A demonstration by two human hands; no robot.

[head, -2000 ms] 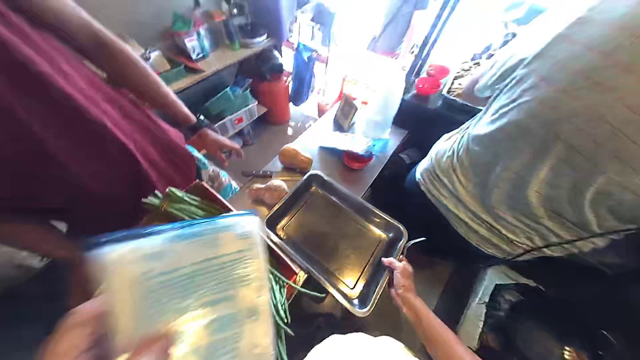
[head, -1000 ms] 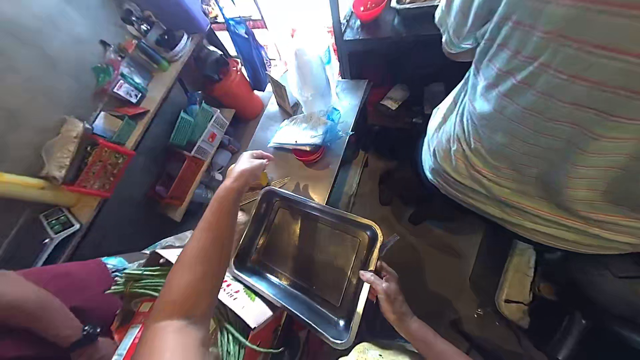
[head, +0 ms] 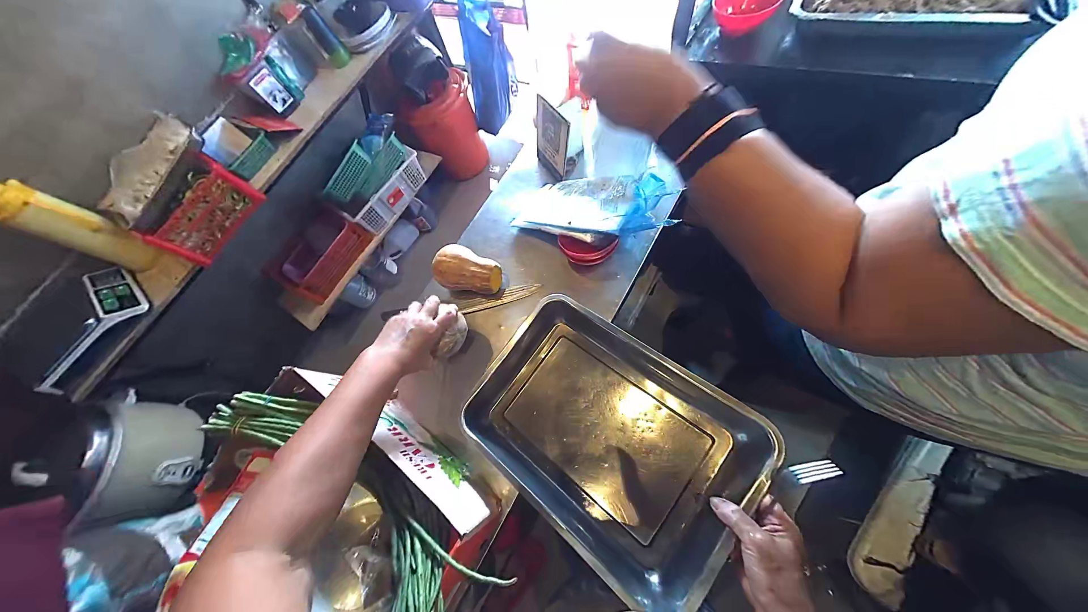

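Note:
My right hand [head: 765,540] grips the lower right rim of a rectangular metal tray [head: 612,433], thumb on top, with the tines of a fork [head: 814,471] sticking out beside it. At the left, my left hand [head: 416,331] is closed over a pale roundish vegetable or root [head: 452,337] on the metal table. Just beyond that hand lie a cut squash [head: 466,269] and some thin sticks [head: 501,297]. Long green beans [head: 263,418] hang out of a printed cardboard box [head: 429,463] below my left forearm.
A co-worker's arm [head: 765,221] with dark wristbands reaches in from the right. Farther along the table [head: 544,272] are a plastic-wrapped pack [head: 586,204] and red bowls [head: 588,248]. Shelves with baskets [head: 365,183] line the left wall, near an orange bucket [head: 450,127]. A rice cooker [head: 149,450] stands lower left.
Two seconds ago my left side held a clear plastic container, no longer seen. My left hand has since moved down onto the roundish vegetable. The co-worker's arm now reaches across at the upper right.

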